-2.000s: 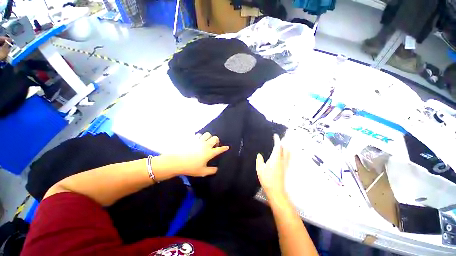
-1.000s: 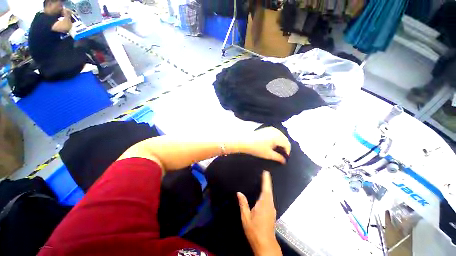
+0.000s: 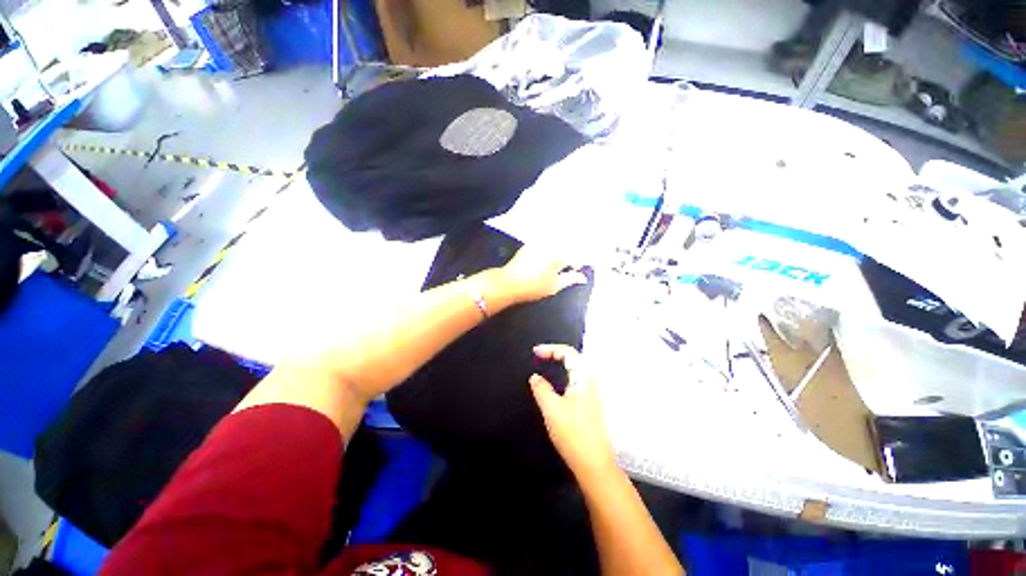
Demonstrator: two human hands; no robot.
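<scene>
A black cloth panel point(image 3: 495, 360) lies over the front edge of the white table, left of the sewing machine's needle area point(image 3: 636, 261). My left hand point(image 3: 546, 278) is at the panel's upper right edge, with its fingertips pinching the cloth near the needle area. My right hand point(image 3: 568, 399) is at the panel's right edge lower down, thumb and fingers curled at the cloth. Whether it grips is unclear. The machine head point(image 3: 776, 264) has a blue stripe and "JACK" lettering. A rounded black heap point(image 3: 394, 158) with a grey oval patch point(image 3: 478, 132) lies behind the panel.
A crumpled clear plastic bag point(image 3: 563, 68) is behind the heap. Thin tools point(image 3: 675, 338) lie right of the needle area. A black phone point(image 3: 932, 448) lies at right. Black cloth point(image 3: 135, 433) covers a blue crate at left. Measuring tape point(image 3: 720, 492) runs along the table's front edge.
The view has swung right since one second ago. My left hand has moved to the panel's edge near the needle area. The cloth now reaches closer to the needle, and my right hand's fingers have curled in.
</scene>
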